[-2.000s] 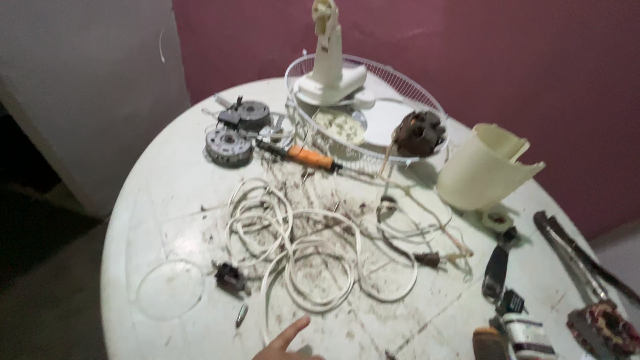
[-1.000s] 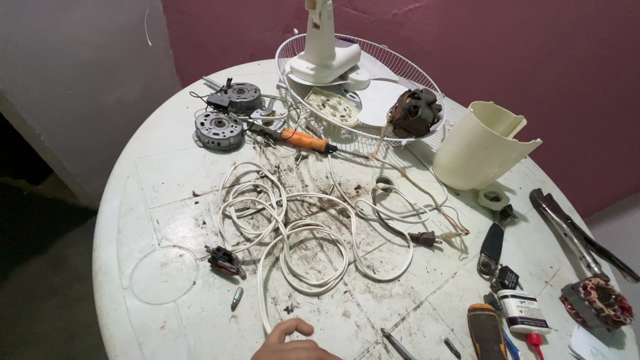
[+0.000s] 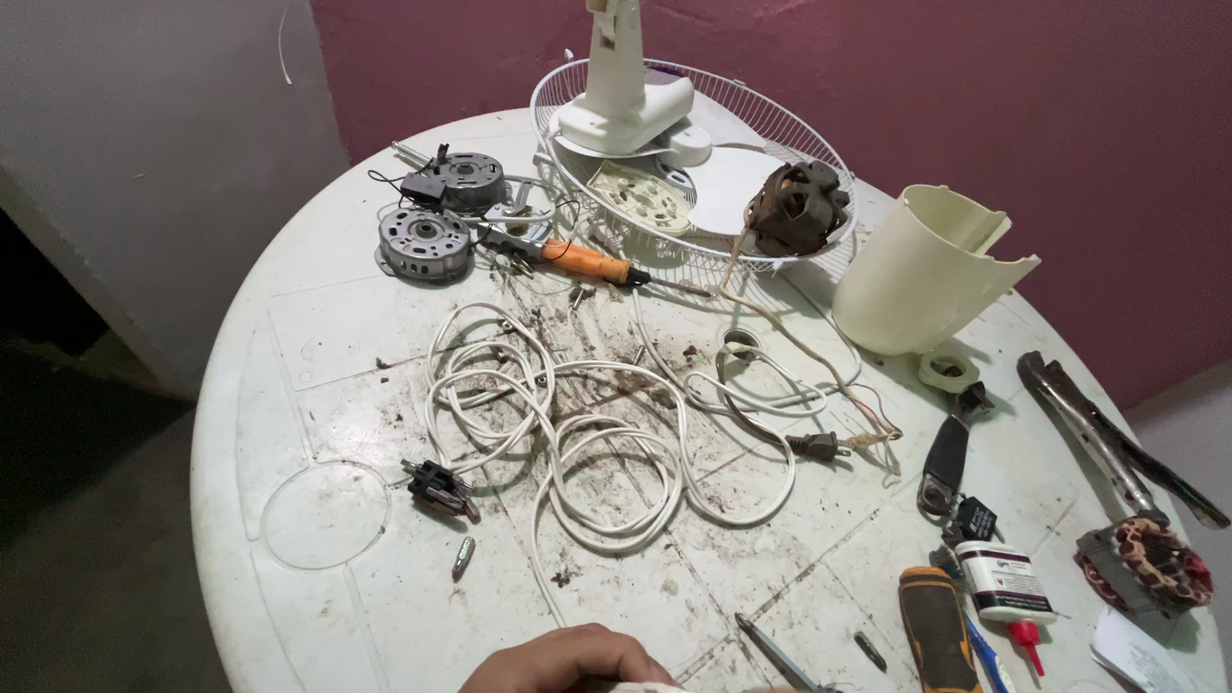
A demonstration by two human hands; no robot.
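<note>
At the bottom edge, my left hand (image 3: 577, 658) curls over a pale object (image 3: 635, 687), mostly cut off by the frame. My right hand cannot be made out. Beyond the left hand lies a coiled white power cord (image 3: 616, 462); a black plug part (image 3: 440, 489) is at its left and a small metal cylinder (image 3: 463, 558) nearer. Right of the hand are a pointed metal tool (image 3: 770, 650) and a short dark pin (image 3: 870, 652). A dark two-pin plug (image 3: 818, 446) rests right of the coils.
Motor housings (image 3: 424, 244), an orange-handled soldering iron (image 3: 587, 261) and a fan grille (image 3: 707, 77) holding a fan stand (image 3: 616, 96) lie behind. At right are a cream plastic housing (image 3: 905, 279), an adjustable wrench (image 3: 948, 452), a glue bottle (image 3: 1004, 580) and a copper-wound stator (image 3: 1145, 568).
The left hand's extended index finger has curled in, and a pale object now shows under the hand. The view has shifted slightly.
</note>
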